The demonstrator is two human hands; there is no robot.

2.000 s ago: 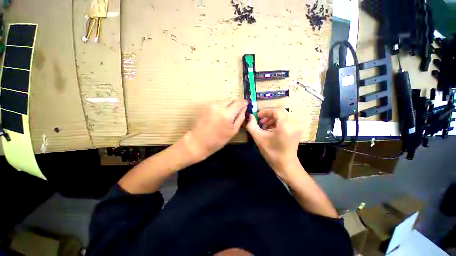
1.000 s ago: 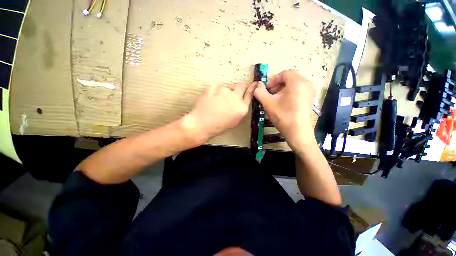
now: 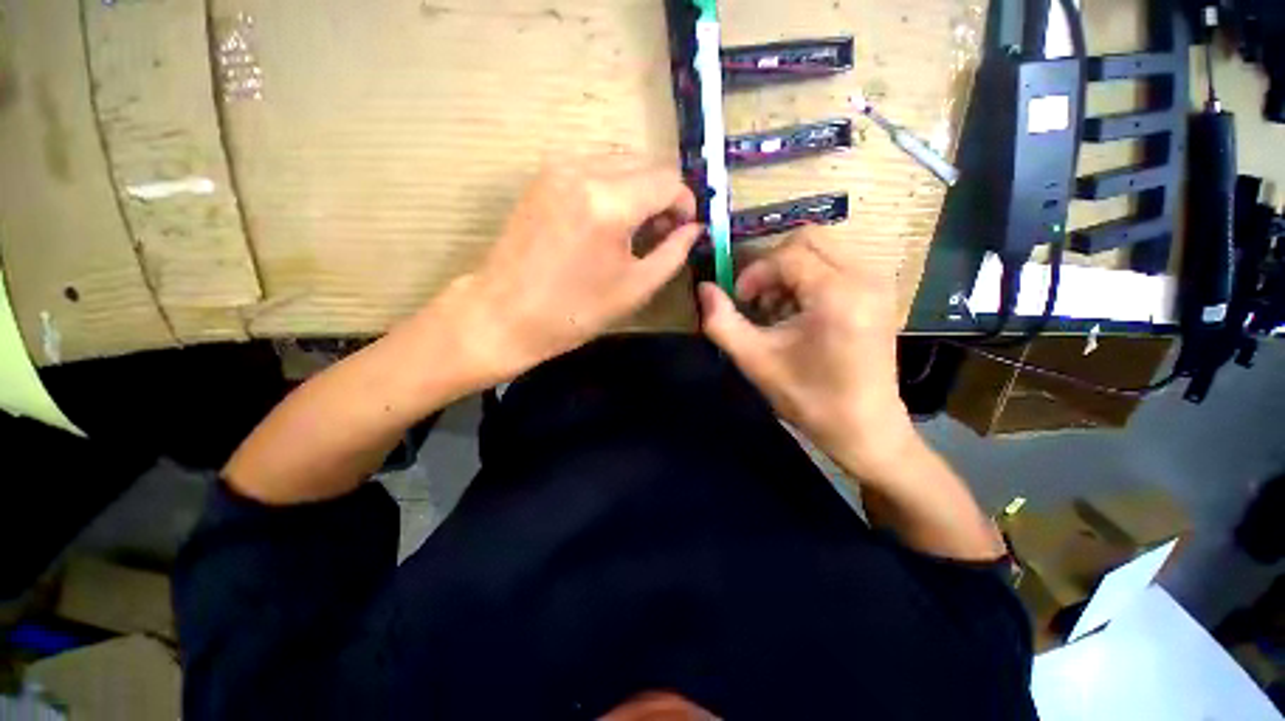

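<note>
The black comb-shaped plastic housing (image 3: pixel 689 106) lies on the cardboard with its spine pointing away from me and three arms visible to the right. The narrow green circuit board (image 3: pixel 712 127) lies along the spine. Dark parts with thin red wires show in the arms. My left hand (image 3: pixel 571 261) is at the left side of the spine, thumb and finger bent at its edge. My right hand (image 3: pixel 810 331) is at the near end, thumb and fingertips at the board and housing. Anything small between the fingertips cannot be made out.
A thin silver tool (image 3: pixel 913 147) lies right of the arms. Further right are the black power unit (image 3: pixel 1040 169) with cable, a flat dark comb-shaped cover (image 3: pixel 1158 141) and the black screwdriver (image 3: pixel 1209 211). An open cardboard box (image 3: pixel 1050 387) is below the bench edge.
The view has shifted and is closer. Both hands have moved from the far part of the spine to its near end, uncovering the arms.
</note>
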